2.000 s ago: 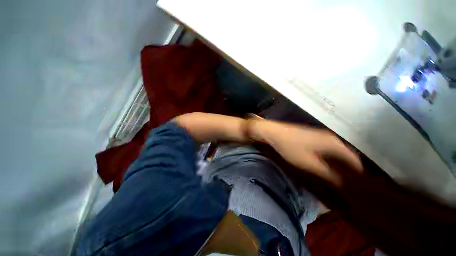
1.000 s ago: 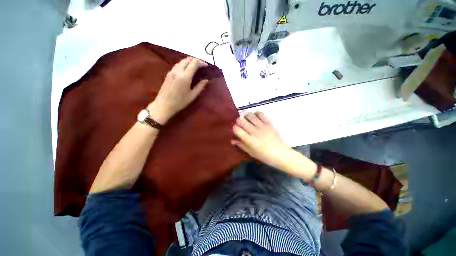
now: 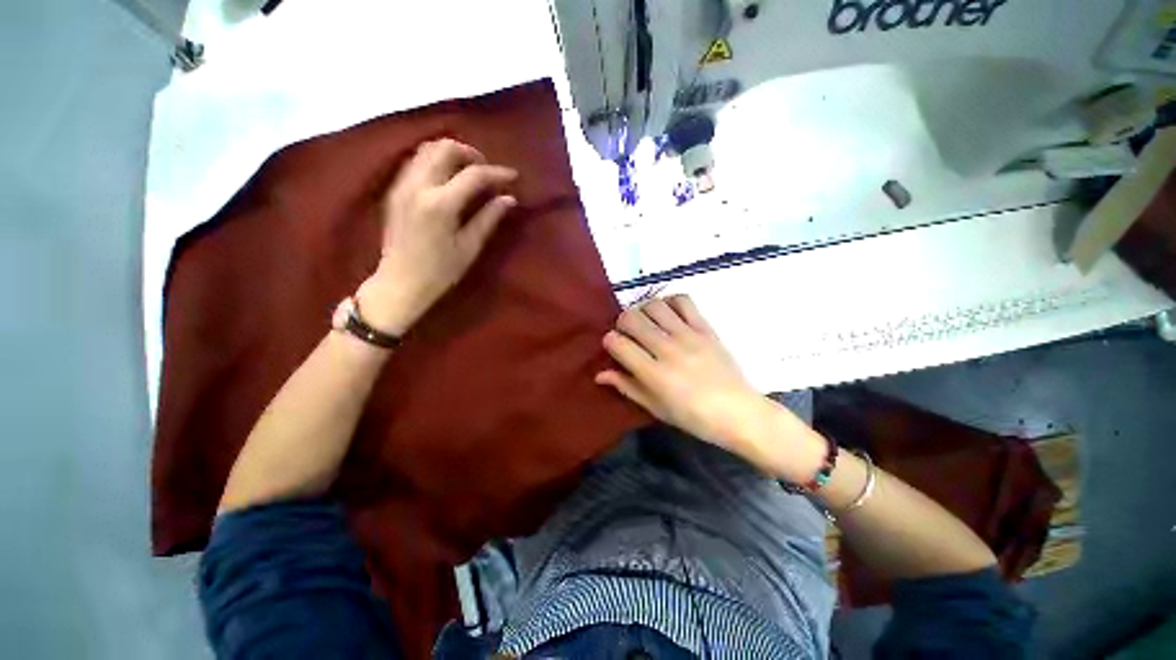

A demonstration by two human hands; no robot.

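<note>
A large rust-brown cloth panel (image 3: 503, 310) lies spread on the left of the white table, its lower part over my lap. My left hand (image 3: 439, 219), with a watch on the wrist, rests on top of the panel, fingers bent and apart. My right hand (image 3: 677, 368), with bracelets, lies at the panel's right edge, fingertips on the cloth; whether it pinches the cloth I cannot tell. The sewing machine needle area (image 3: 627, 174) glows violet-white just right of the panel's upper edge.
The machine head (image 3: 838, 65) reaches over the table from the upper right. A small dark block (image 3: 896, 194) lies on its bed. A beige strip (image 3: 1125, 200) is at the far right with brown cloth. More brown cloth (image 3: 929, 464) sits on slatted wood below the table edge.
Two seconds ago an arm reached across the lap. Since one second ago the panel's upper edge has straightened near the machine, and my left hand has shifted slightly left.
</note>
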